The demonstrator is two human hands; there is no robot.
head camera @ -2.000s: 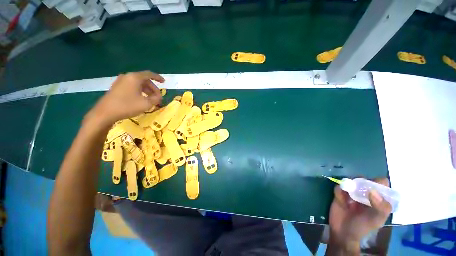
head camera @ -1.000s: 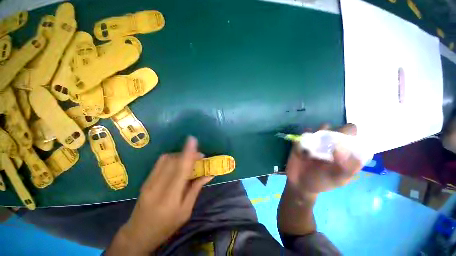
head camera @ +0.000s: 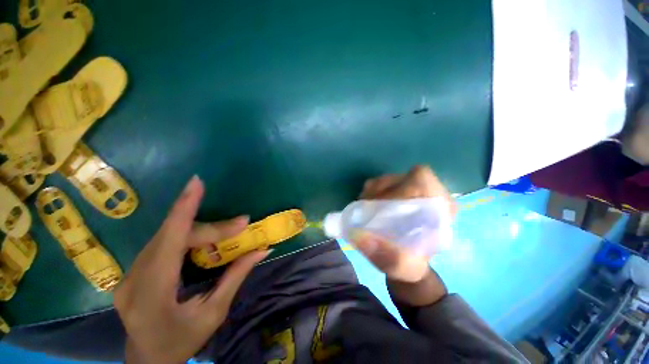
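My left hand (head camera: 174,284) holds a yellow plastic housing (head camera: 249,239) between thumb and fingers near the bench's front edge. Its ribbed inner face is up, with dark openings at the left end. My right hand (head camera: 405,234) grips a translucent white glue bottle (head camera: 398,224) lying sideways. Its yellow-green needle (head camera: 314,225) points left and meets or nearly meets the housing's right end; the very tip is hard to make out. A pile of yellow housings (head camera: 71,114) lies at the left, cut off by the picture's edge.
The green bench top (head camera: 320,85) extends beyond my hands. A large white sheet (head camera: 541,92) lies at the right with a pink-mauve strip (head camera: 573,60) on it. A person's dark red clothing (head camera: 591,174) shows at the right. Cartons (head camera: 569,208) stand on the blue floor.
The view has shifted closer. The bottle has moved left, bringing its needle to the housing's right end. My left hand now holds the housing by its sides, with more of it visible.
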